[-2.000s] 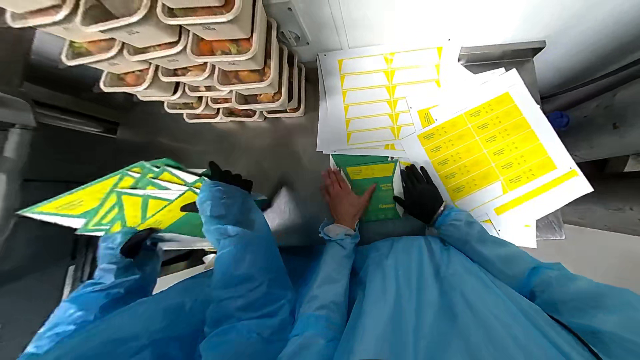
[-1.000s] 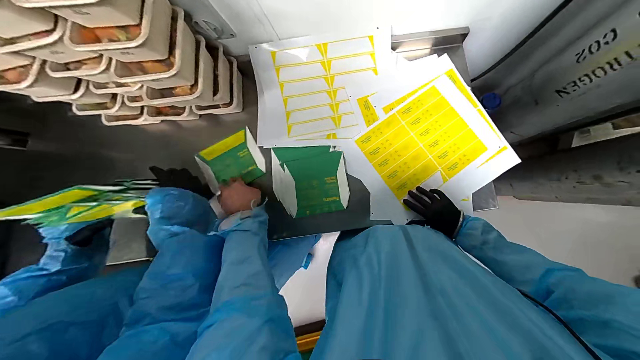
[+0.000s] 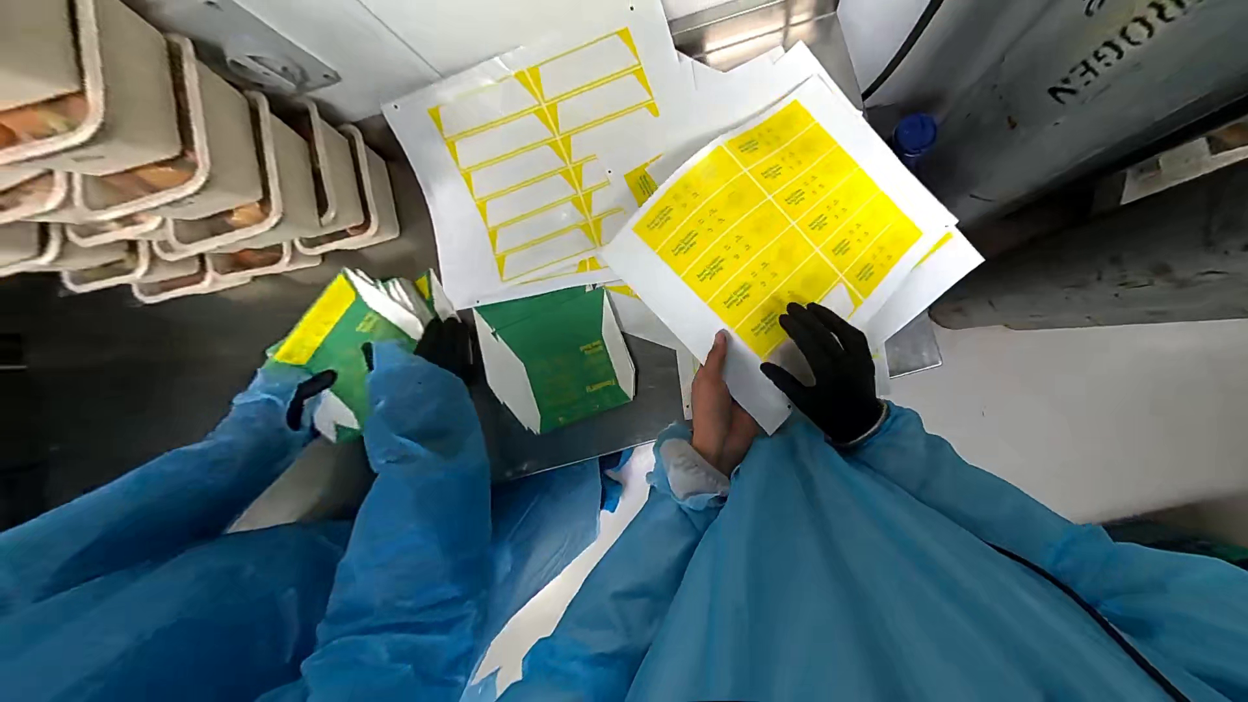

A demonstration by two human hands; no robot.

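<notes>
My left hand (image 3: 720, 409), ungloved, grips the lower left edge of a sheet of yellow printed labels (image 3: 780, 210), its thumb on top and the fingers underneath. My right hand (image 3: 827, 369), in a black glove, lies on the lower right of that sheet with its fingers spread. One label spot near my right fingertips shows white backing. A green cardboard sleeve (image 3: 558, 356) with white side flaps lies on the metal table to the left of my left hand. Behind it rests a mostly peeled label sheet (image 3: 551, 156) with yellow remnants.
At my left a co-worker's black-gloved hands (image 3: 444, 346) hold green and yellow sleeves (image 3: 336, 327). Stacked food trays (image 3: 229, 175) stand at the back left. Large grey gas cylinders (image 3: 1033, 107) are at the right, near a blue cap (image 3: 915, 135). The metal table's edge (image 3: 585, 450) runs before me.
My left hand has moved right, from a green and yellow sleeve to the label sheet. The co-worker's hands have brought the bundle of sleeves nearer to the green sleeve on the table.
</notes>
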